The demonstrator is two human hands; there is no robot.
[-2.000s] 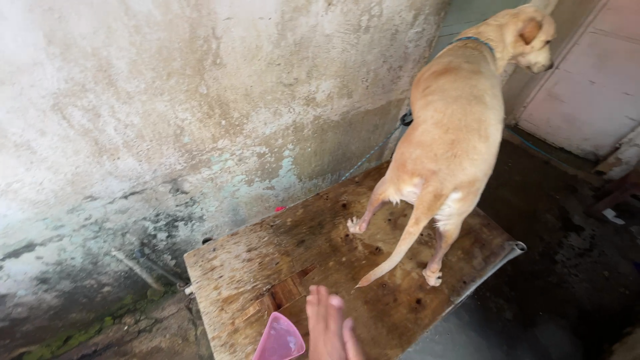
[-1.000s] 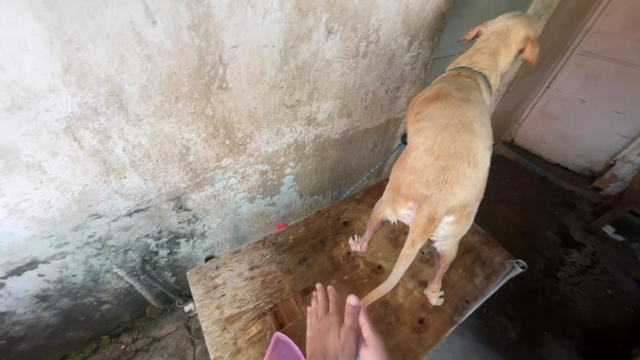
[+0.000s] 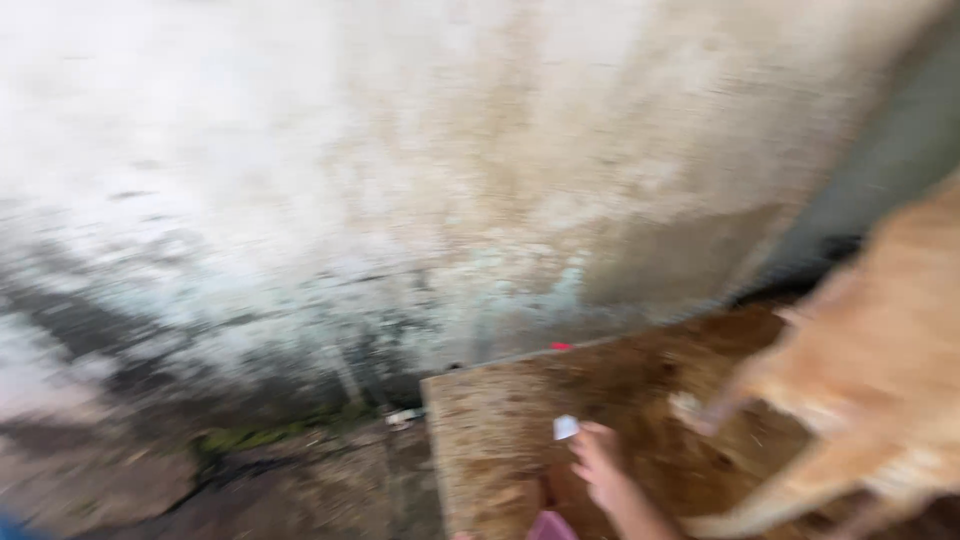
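My right hand (image 3: 598,459) is above the wooden board, its fingers closed on a small white object (image 3: 565,427); blur hides what it is. A sliver of skin, likely my left hand (image 3: 463,535), shows at the bottom edge, and its grip is hidden. Between them, a pink plastic thing (image 3: 551,526) pokes up at the bottom edge, mostly cut off. To the right, a tan dog (image 3: 885,322) stands on the wooden board (image 3: 480,420), its tail and hind legs towards me and its head out of view.
Behind the board rises a stained, peeling wall (image 3: 450,187). A small red piece (image 3: 560,346) lies at the board's back edge. Rough ground with green moss (image 3: 277,435) lies to the left. A dark thing (image 3: 840,246) is beside the dog near the wall.
The open fingers seen a second ago have given way to my right hand with a small white object in it. The view has swung left, leaving the dog partly out of frame.
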